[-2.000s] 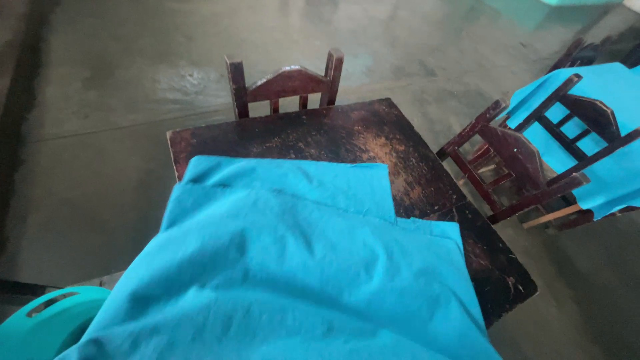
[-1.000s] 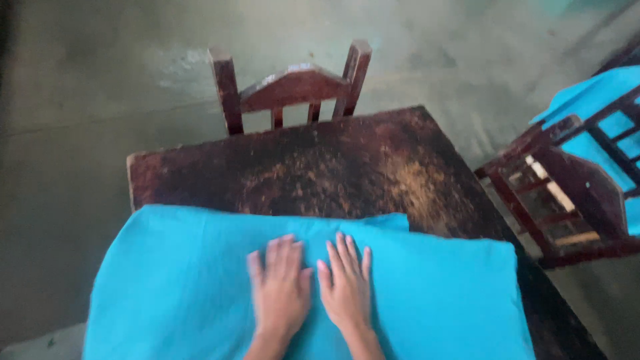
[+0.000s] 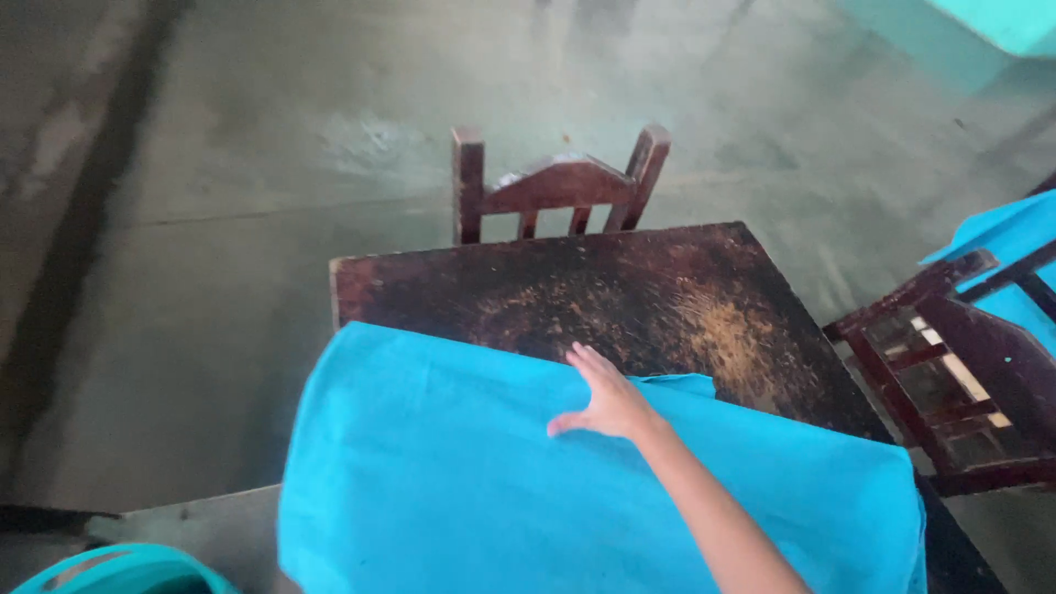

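A turquoise-blue cloth [image 3: 462, 462], folded in layers, covers the near part of a worn dark wooden table [image 3: 528, 305]. It hangs past the table's left edge, and a small flap of a lower layer shows at its far edge. My right hand [image 3: 606, 400] is over the cloth near that far edge, fingers spread and thumb apart, holding nothing. Whether the palm presses on the cloth cannot be told. My left hand is out of view.
A wooden chair [image 3: 561, 186] stands at the table's far side. To the right is another wooden chair [image 3: 932, 371], with more blue cloth [image 3: 978, 231] beyond it. A turquoise plastic basket [image 3: 136, 565] sits at the lower left, and a turquoise object [image 3: 1006, 25] at the upper right.
One second ago both hands lay on the cloth; now only my right hand shows. The cloth's far edge, stepped two seconds ago, now runs mostly straight, slanting across the table.
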